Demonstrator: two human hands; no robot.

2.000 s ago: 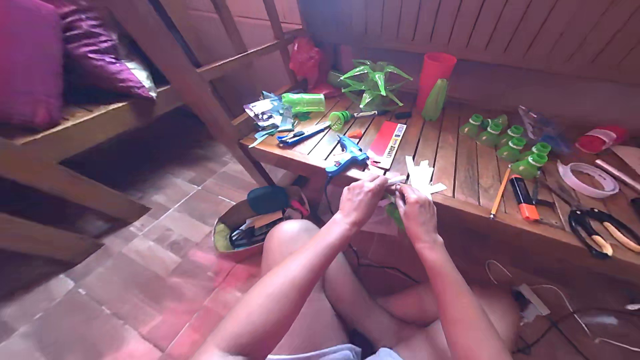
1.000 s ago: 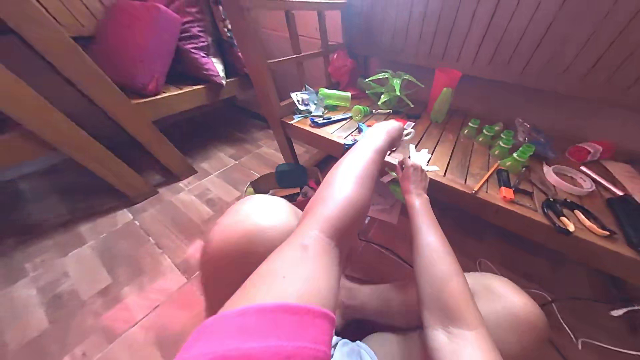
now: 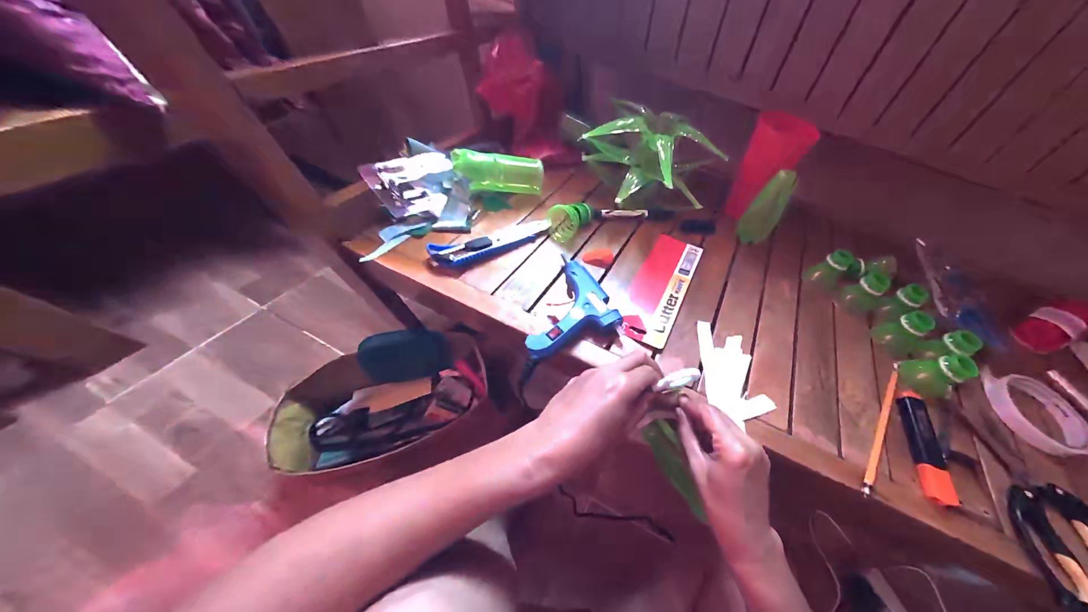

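My left hand [image 3: 599,404] and my right hand [image 3: 722,438] meet at the bench's front edge, fingers closed on a small white rolled piece [image 3: 677,380]. A green plastic piece [image 3: 671,463] hangs below them, partly hidden by my hands; which hand bears it I cannot tell. Just beyond my left hand lies a blue hot glue gun [image 3: 582,308]. White paper strips [image 3: 724,374] are beside my right fingers. Behind the glue gun are a red and white cutter package [image 3: 667,289], a blue utility knife [image 3: 489,244] and a green bottle neck [image 3: 568,221].
On the wooden slatted bench [image 3: 769,340] stand a star-shaped green plastic piece [image 3: 650,153], a red cup [image 3: 769,157] and several green bottle tops [image 3: 918,325]. Right are a pencil [image 3: 881,429], a marker [image 3: 926,450], a tape roll [image 3: 1033,412] and scissors [image 3: 1050,535]. A basket [image 3: 374,459] sits below left.
My left arm, stretched toward the glue gun area one second ago, has drawn back, and my two hands are together again. The view has shifted.
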